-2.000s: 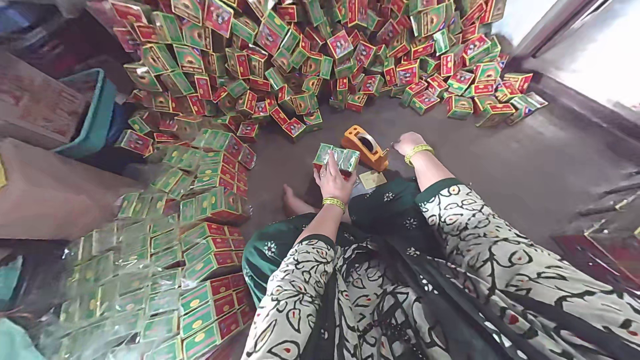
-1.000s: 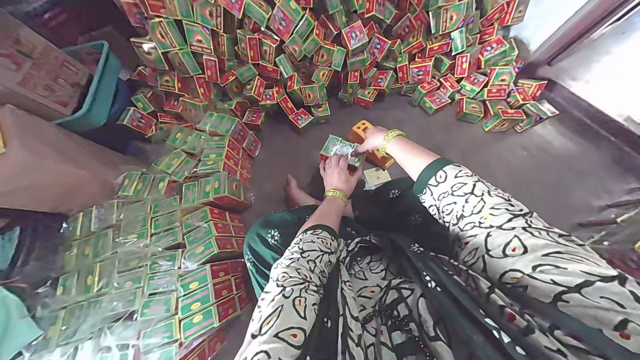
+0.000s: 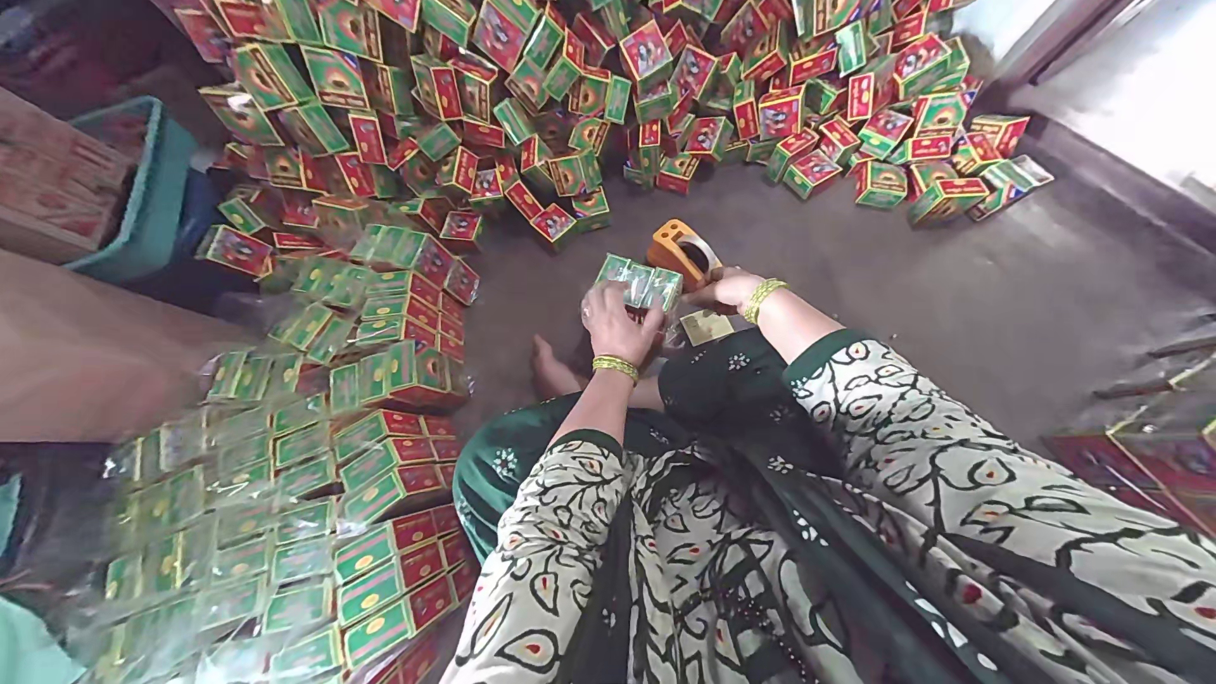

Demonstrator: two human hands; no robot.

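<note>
My left hand [image 3: 619, 321] is closed on a small row of green and red cartons [image 3: 638, 277] covered in clear plastic film. Close to its right, my right hand [image 3: 731, 289] has its fingers bent at the near end of an orange tape dispenser [image 3: 684, 253] with a roll in it; whether it grips the dispenser or only a piece of tape cannot be told. A small pale yellow square [image 3: 707, 327] lies on the floor just below that hand, beside my knee.
A large heap of loose red and green cartons [image 3: 570, 95] spreads across the far side. Film-wrapped stacks of cartons [image 3: 380, 560] stand on the left, beside a brown cardboard box [image 3: 104, 351] and a teal plastic tub [image 3: 157, 190]. Further cartons [image 3: 1159, 446] are at the right edge.
My right hand was over the cartons beside my left hand one second ago; now it is farther right, by the near end of the dispenser. My left hand stays on the cartons.
</note>
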